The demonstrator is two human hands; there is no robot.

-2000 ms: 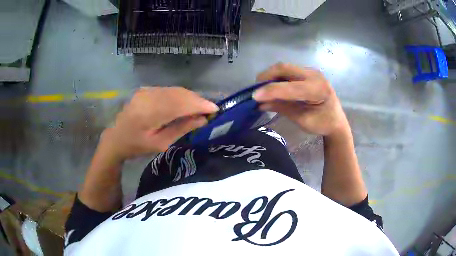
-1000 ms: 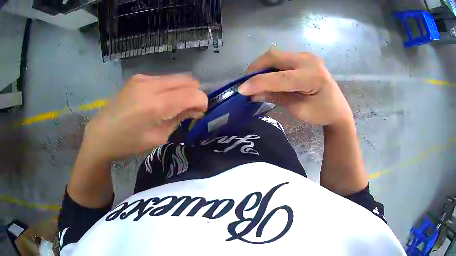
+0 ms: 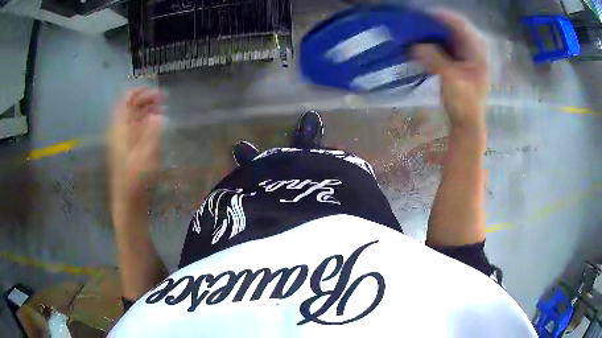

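A flat blue component reel [image 3: 323,56] with pale labels is held up at the upper right of centre, blurred by motion. My right hand [image 3: 455,63] grips its right edge, fingers over the labelled face. My left hand [image 3: 140,125] is raised on the left, apart from the reel and blurred. Its fingers look partly curled; I cannot tell whether something small is between them.
The dark feeder bank [image 3: 211,39] stands at the top left of centre. A blue stool [image 3: 551,38] is at the upper right, another blue stool [image 3: 554,313] at the lower right. An open cardboard box [image 3: 86,304] is at the lower left. My shoes show below the feeder bank.
My left hand has come off the reel and moved left. My right hand has carried the reel up and to the right, and turned its labelled face into view.
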